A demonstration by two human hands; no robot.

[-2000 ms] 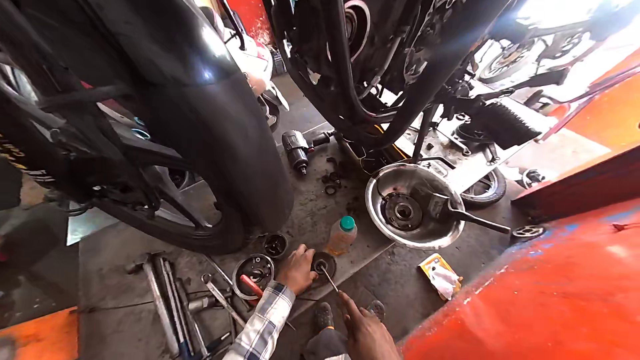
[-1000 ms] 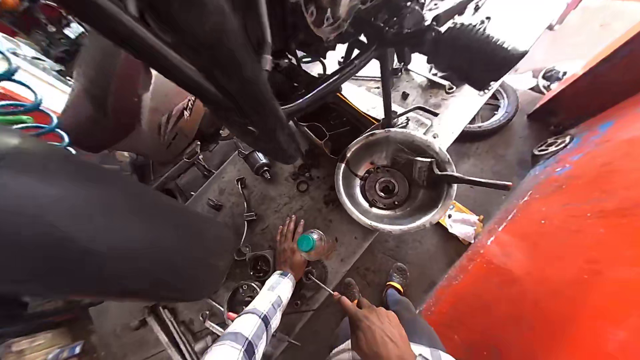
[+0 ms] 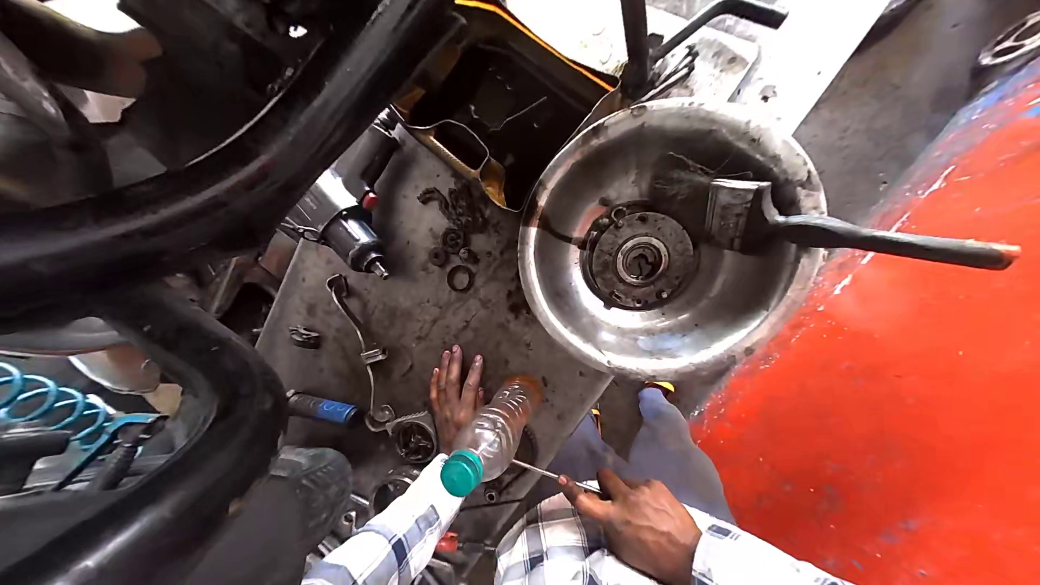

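Note:
My left hand [image 3: 457,396] lies with its fingers extended over the grey metal bench top, just left of a clear plastic bottle [image 3: 497,426] with a green cap; what its palm touches is hidden. My right hand [image 3: 638,520] grips a thin metal rod-like tool [image 3: 543,472], whose tip passes behind the bottle toward a dark round part [image 3: 524,455], mostly hidden by the bottle. Left of my left hand sits a round metal part [image 3: 414,439], with a bent metal lever [image 3: 357,329] reaching up from it.
A steel bowl [image 3: 569,325] holds a greasy round plate [image 3: 642,260] and a brush [image 3: 886,242]. An impact wrench [image 3: 351,236] lies upper left, near small rings [image 3: 460,279]. Black motorcycle tubing [image 3: 244,171] crosses the left; a red surface [image 3: 918,390] stands right.
My left hand, beside a round part two seconds ago, now lies with fingers extended beside the bottle. My right hand keeps hold of the thin tool. The view has shifted and moved closer.

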